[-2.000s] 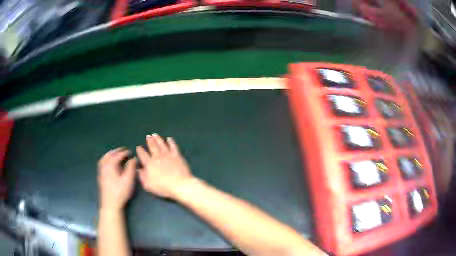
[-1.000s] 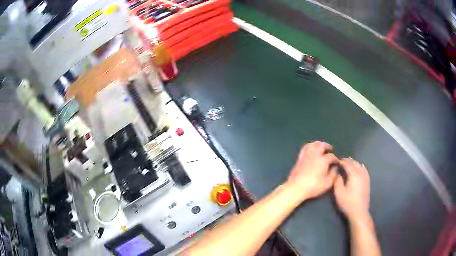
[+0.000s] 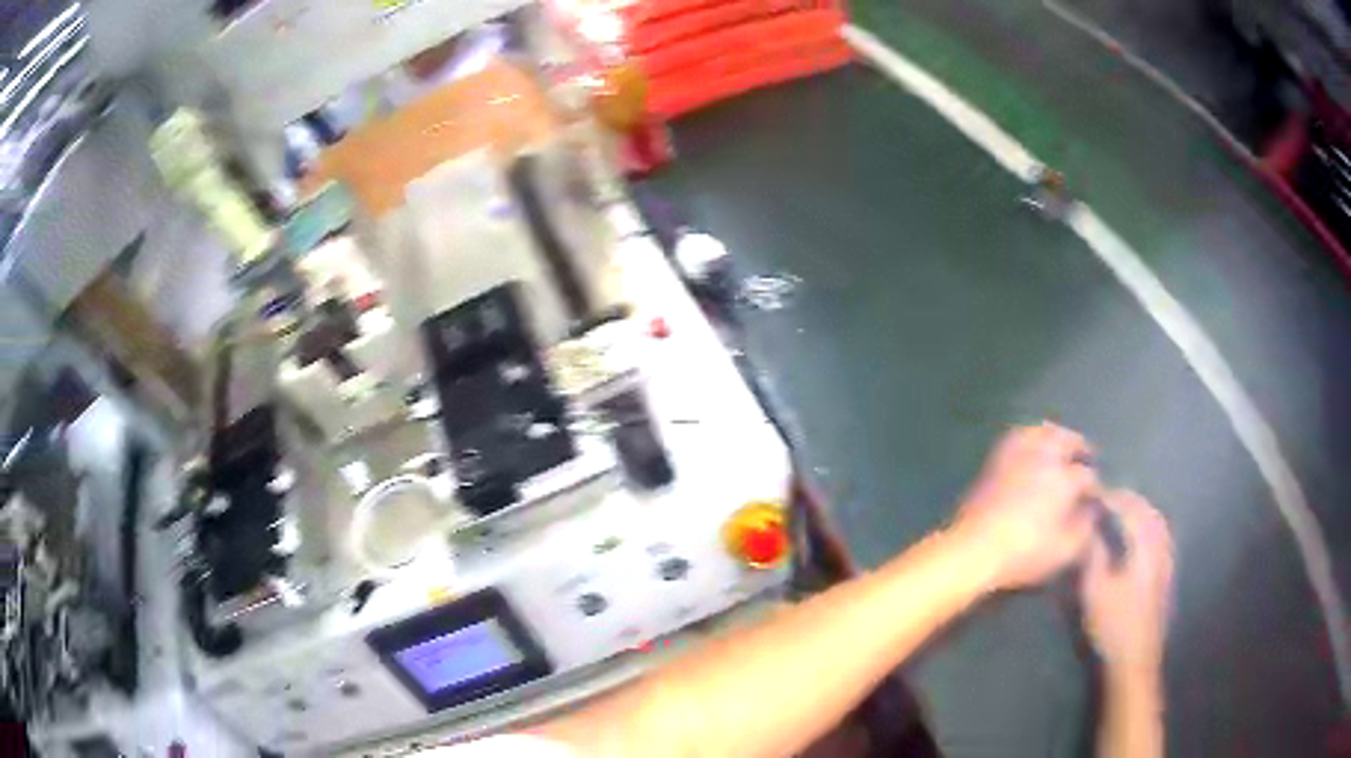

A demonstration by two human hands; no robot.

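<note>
My left hand (image 3: 1033, 507) reaches in from the bottom and is over the dark green bench mat (image 3: 904, 356), right of the machine. My right hand (image 3: 1129, 578) is close beside it, fingertips almost meeting. Fingers of both hands are curled. A small dark patch shows between them; blur hides whether it is a held object or shadow. A small dark item, possibly a handset (image 3: 1051, 194), lies at the white strip. The white machine (image 3: 711, 430) carries black fixtures (image 3: 496, 393).
The machine's front panel has a lit touchscreen (image 3: 456, 656), round dark buttons (image 3: 593, 604) and a red emergency stop (image 3: 759, 535). Red-orange trays (image 3: 748, 56) are stacked at the back. A dark cable edges the machine, with silvery bits (image 3: 769, 289) beside it.
The view has swung left from the tray of handsets to the machine. Since one second ago the machine and hands sit further right in the picture; the hands remain close together.
</note>
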